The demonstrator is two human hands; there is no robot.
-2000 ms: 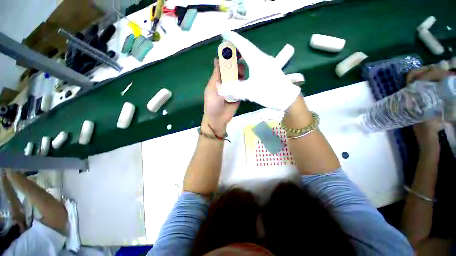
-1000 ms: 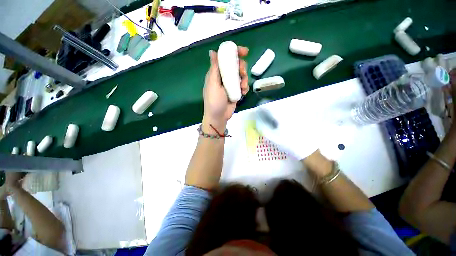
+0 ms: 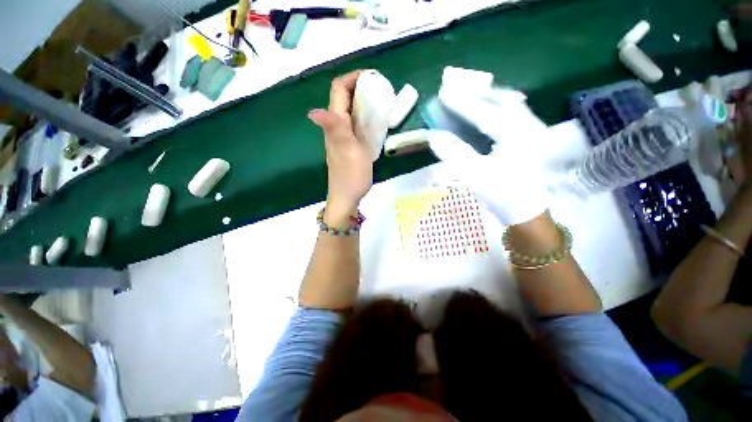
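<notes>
My bare left hand (image 3: 346,136) holds a white device (image 3: 374,107) upright over the belt, its thumb held out to the side. My gloved right hand (image 3: 507,157) is to the right of it, blurred, over the belt's near edge. It holds a grey-green pad (image 3: 458,124) between thumb and fingers, apart from the device. The sticker sheet (image 3: 453,227) with rows of red marks lies flat on the white table below my hands.
The green conveyor belt (image 3: 272,148) carries more white devices, one (image 3: 209,177) at left. A clear ribbed bottle (image 3: 631,148) and a dark parts tray (image 3: 669,214) are at right. A grey metal bar (image 3: 62,99) crosses upper left. Co-workers' arms show at both sides.
The grey-green pad has left the sheet and risen in my right hand towards the belt. My left hand has turned the device to its white side and shifted slightly left. Belt devices have moved left.
</notes>
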